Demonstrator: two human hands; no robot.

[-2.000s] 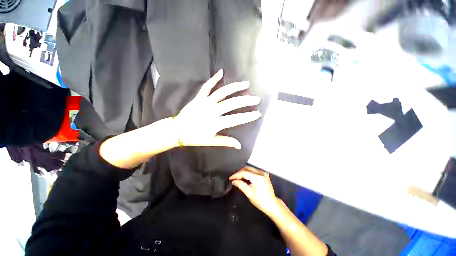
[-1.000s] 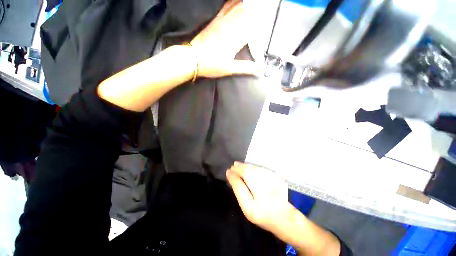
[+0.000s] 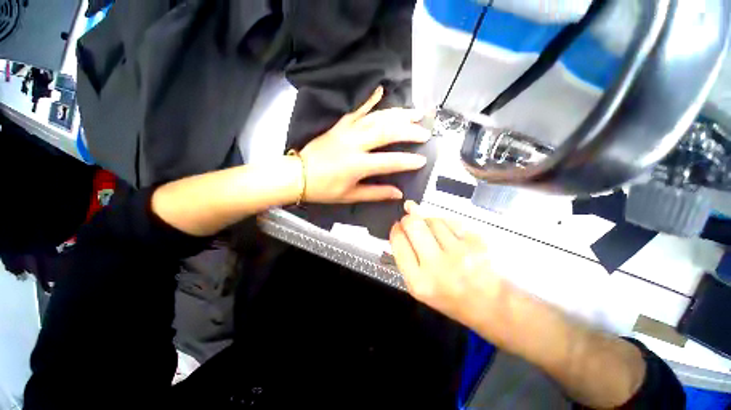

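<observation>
The dark grey cloth panel point(image 3: 353, 72) lies on the white table under the machine's left side, its near end close to the front edge. My left hand point(image 3: 361, 160) lies on it, fingers spread, fingertips near the presser foot and needle area point(image 3: 449, 122). My right hand point(image 3: 457, 260) is at the panel's near right edge, fingertips touching or very near it; whether they pinch cloth is hidden. The white and blue sewing machine head point(image 3: 529, 48) stands right of my left hand, a thin dark thread running down it.
Dark fabric scraps point(image 3: 625, 242) lie right of the needle, partly behind the machine head. A small dark strip point(image 3: 455, 186) lies near the foot. A tan piece point(image 3: 660, 329) and a black flat object point(image 3: 709, 312) are at the right. More grey cloth point(image 3: 176, 96) hangs at the left.
The panel's near end has moved from my lap up onto the table. My left hand has come back toward me and spread; my right hand has moved forward. The machine head fills more of the view.
</observation>
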